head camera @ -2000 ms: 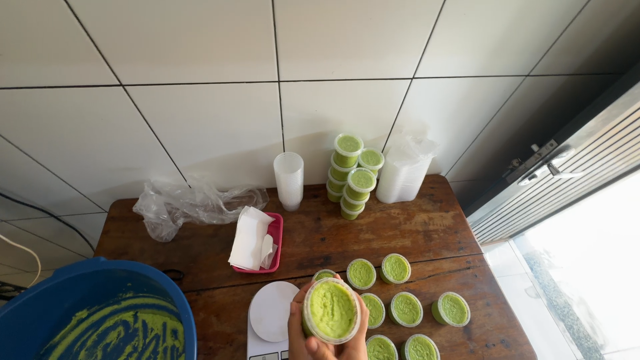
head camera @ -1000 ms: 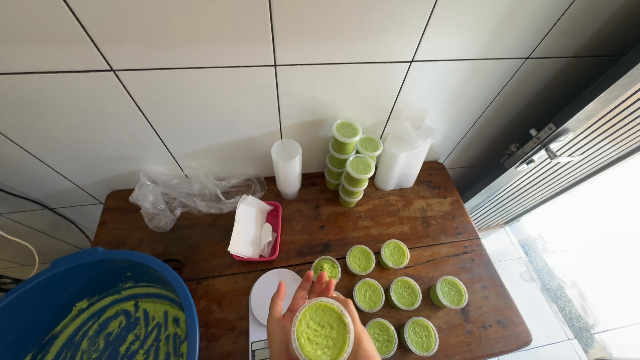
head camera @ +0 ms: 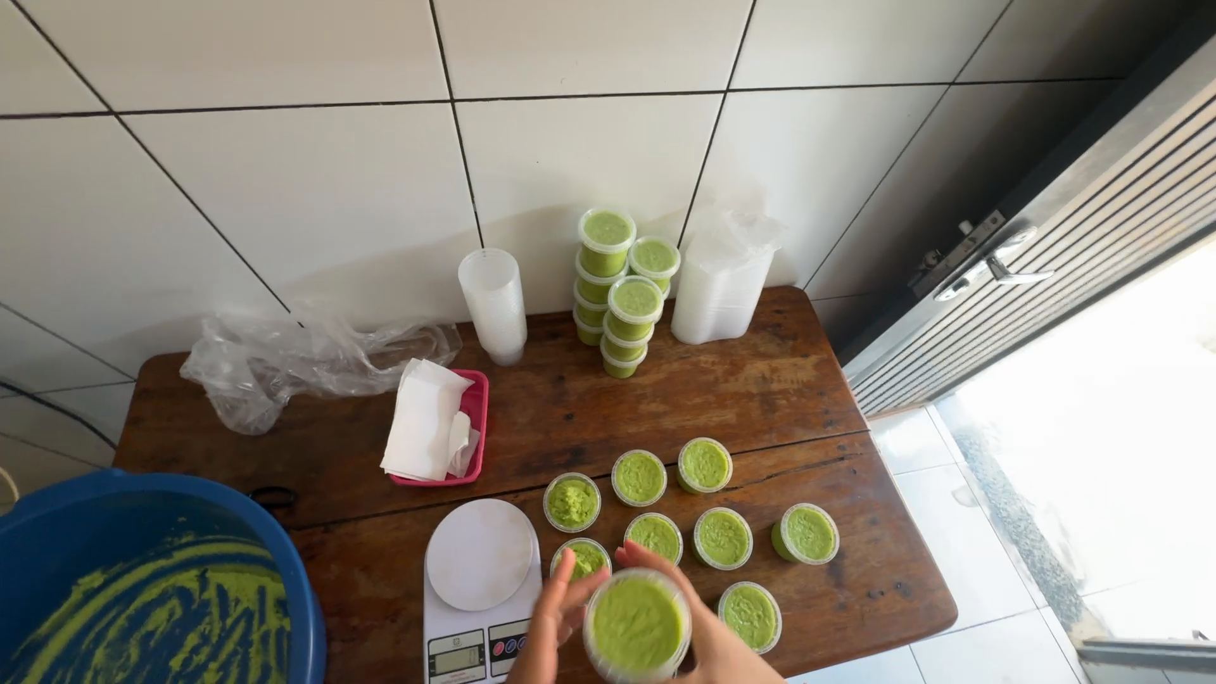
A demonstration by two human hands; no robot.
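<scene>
Between my two hands at the bottom centre is a clear plastic cup of green paste (head camera: pixel 636 622), its paste fairly smooth on top. My right hand (head camera: pixel 717 641) grips it from the right and behind. My left hand (head camera: pixel 549 622) is at its left side, fingers apart; whether they touch the cup is unclear. Around and behind the hands stand several open cups of green paste (head camera: pixel 725 539) on the wooden table (head camera: pixel 798 380). One nearer the scale has a rougher, lumpy top (head camera: pixel 572 502). The white kitchen scale (head camera: pixel 482 554) bears nothing on its plate.
A blue basin (head camera: pixel 309 608) smeared with green paste is at left. Along the wall are a crumpled plastic bag (head camera: pixel 256 370), stacked empty cups (head camera: pixel 494 304), lidded filled cups (head camera: pixel 606 233) and bagged white lids or cups (head camera: pixel 722 280). A pink basket (head camera: pixel 483 427) holds paper napkins.
My left hand has shifted from under the held cup to its left side, and my right hand now grips the cup. The paste in it looks smoother than two seconds ago.
</scene>
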